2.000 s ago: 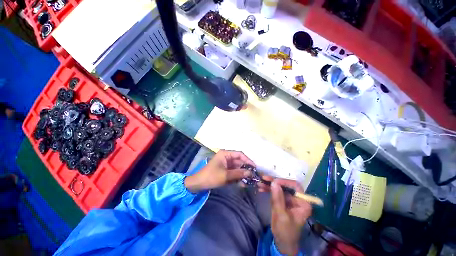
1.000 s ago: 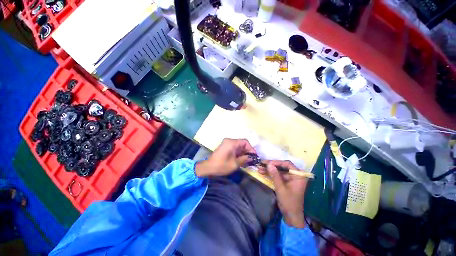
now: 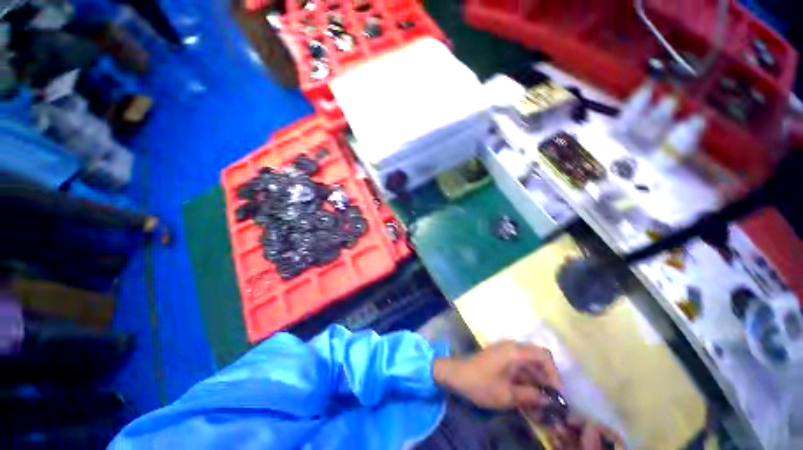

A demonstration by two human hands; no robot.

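My left hand [image 3: 506,376] is over the near edge of the yellow mat [image 3: 656,352], its fingers closed on a small dark round unit [image 3: 555,400]. My right hand [image 3: 592,436] is blurred and cut off by the bottom edge, with its fingers close to the unit; whether it holds anything cannot be told. The wooden-handled tool does not show. A red divided tray [image 3: 357,286] to the left bears a heap of black round units [image 3: 295,220].
A dark round hanging head [image 3: 588,283] on a black arm is above the mat. A small round item [image 3: 506,228] lies on the green bench [image 3: 458,259]. A white shelf [image 3: 647,242] with small parts and red bins [image 3: 563,31] are behind. A person's dark sleeve [image 3: 79,206] shows at far left.
The view has swung left, so the tray and bench sit further right in the picture. My right hand has gone mostly out of the bottom edge, and the wooden tool no longer shows.
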